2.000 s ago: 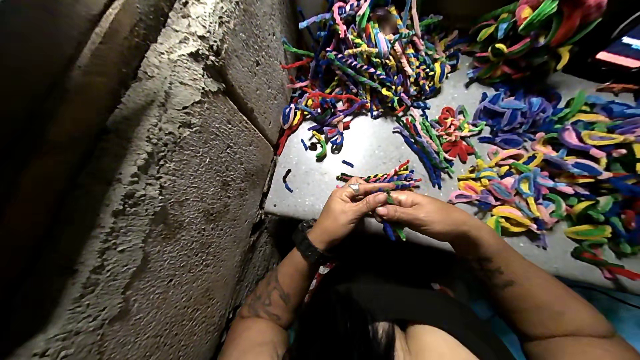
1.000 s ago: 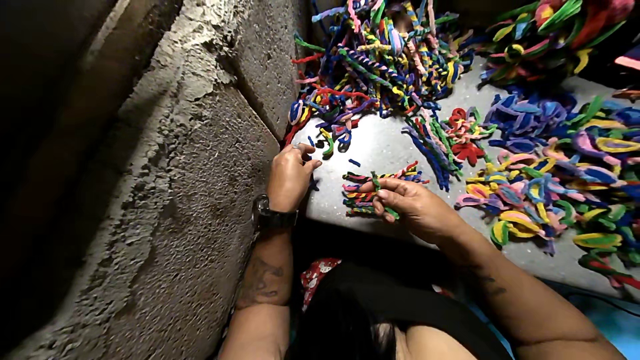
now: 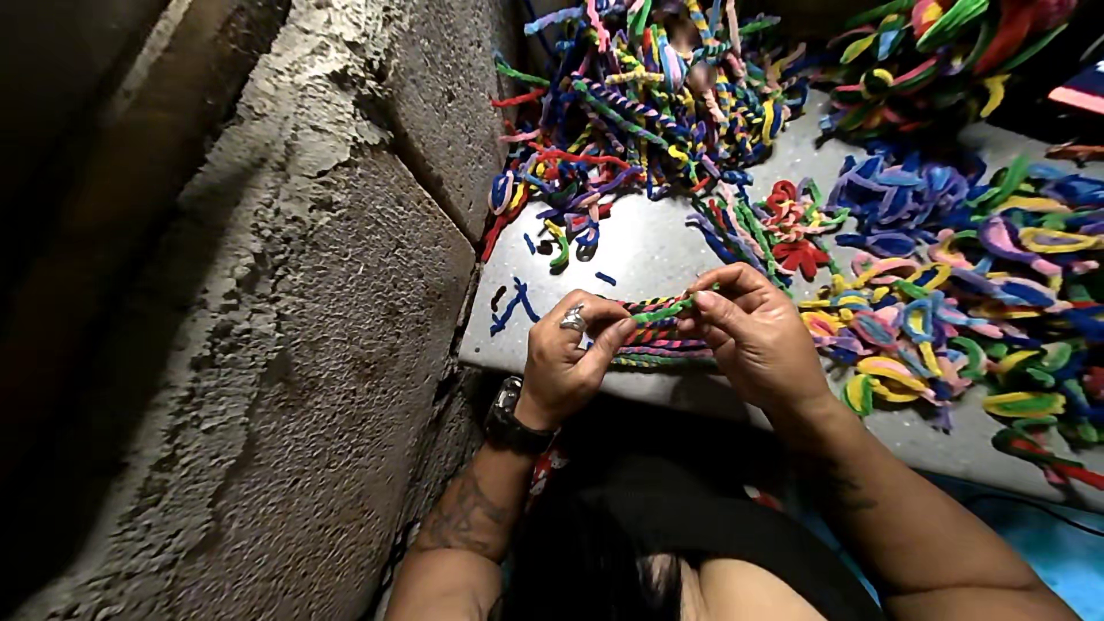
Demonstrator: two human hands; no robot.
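Between my fingertips a green fuzzy pipe cleaner (image 3: 662, 314) is stretched. My left hand (image 3: 576, 352), with a silver ring, pinches its left end. My right hand (image 3: 749, 332) pinches the other end, thumb against forefinger. Just beneath and behind it, twisted multicolored pipe cleaners (image 3: 660, 356) lie side by side at the table's front edge, partly hidden by both hands. Left of them lie crossed blue pipe cleaner pieces (image 3: 515, 306) and a short blue scrap (image 3: 605, 279).
A large tangled heap of twisted pipe cleaners (image 3: 638, 112) is at the back. Looped pipe cleaner pieces (image 3: 918, 319) cover the right of the speckled grey table (image 3: 638, 228). A rough block wall (image 3: 345, 345) borders the left side. A red flower shape (image 3: 800, 257) lies behind my right hand.
My left hand was by the small scraps at the left a second ago. It has moved back toward my right hand and now pinches the green pipe cleaner.
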